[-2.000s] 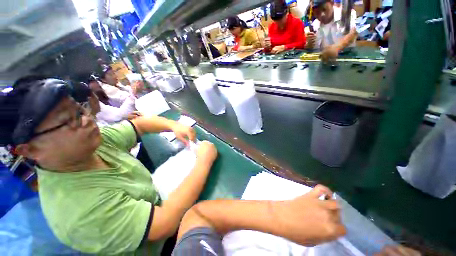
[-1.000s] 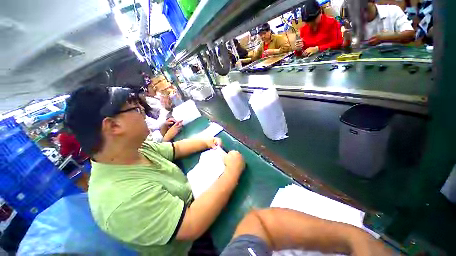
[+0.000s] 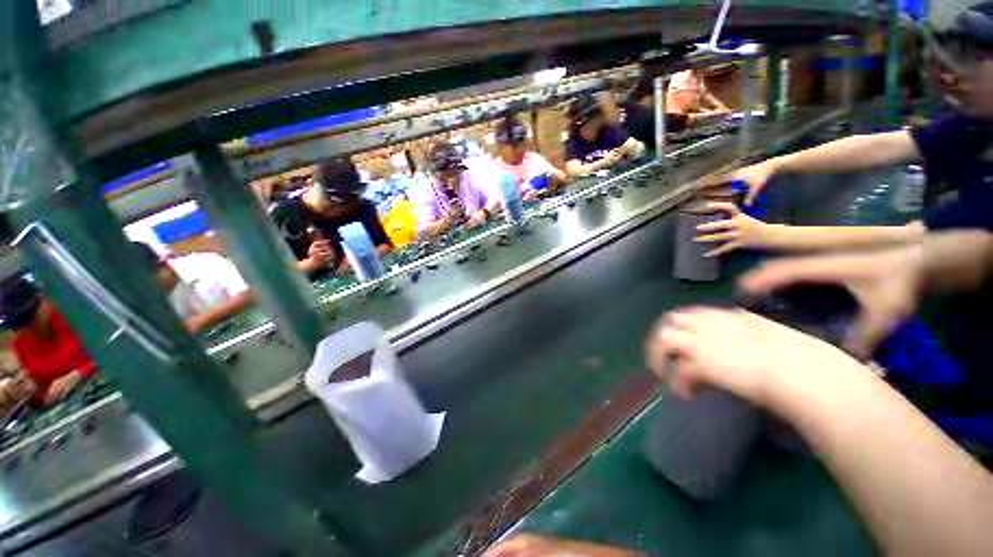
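A grey unit [image 3: 702, 441] stands tilted on the green bench at the lower right. My right hand [image 3: 713, 354] reaches in from the lower right and is closed over the unit's top end, somewhat blurred. My left hand [image 3: 555, 547] shows only as a sliver at the bottom edge; its fingers are cut off. A white bagged unit [image 3: 381, 419] stands on the dark green belt left of centre, its bag open at the top.
Another person's blurred hand [image 3: 849, 288] is over a dark shape beside my right hand. A dark-shirted worker's hands hold another grey unit [image 3: 697, 245]. A green post [image 3: 163, 326] crosses the left. Workers sit along the far line [image 3: 566, 223], with small dark parts on it.
The view has swung right. The green-shirted neighbour and the stack of white bags have left the picture. My right hand is now on a grey unit.
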